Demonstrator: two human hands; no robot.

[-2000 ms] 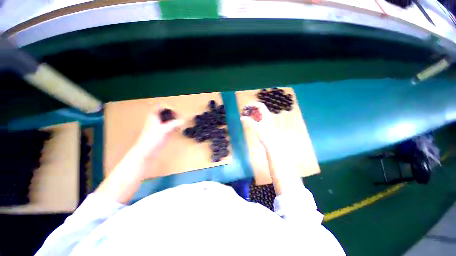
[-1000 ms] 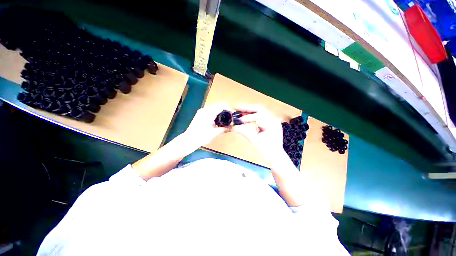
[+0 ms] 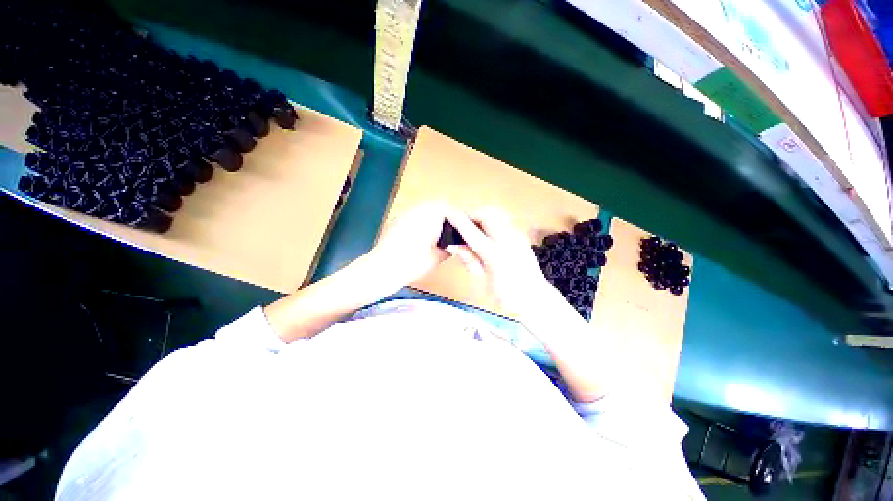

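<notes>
My left hand point(image 3: 416, 237) holds a black housing point(image 3: 449, 235) above the middle board point(image 3: 490, 181). My right hand point(image 3: 490, 252) meets it from the right, its fingers closed over the same black piece. The piece is mostly covered by the fingers, and whether a ring is in it cannot be seen. A loose cluster of black housings point(image 3: 573, 256) stands at the right end of the middle board, partly behind my right hand. Small black rings point(image 3: 664, 264) lie at the top of the right-hand board point(image 3: 636, 333).
The left-hand board point(image 3: 264, 215) carries dense rows of black finished pieces point(image 3: 127, 127). A post with a yellowish strip point(image 3: 394, 68) stands behind the gap between boards. A white shelf edge point(image 3: 676, 39) with a red bin point(image 3: 857, 59) crosses the upper right.
From two seconds ago, both hands have come together and the view has turned left. Since one second ago, the fingers have closed over the black piece, which now shows less.
</notes>
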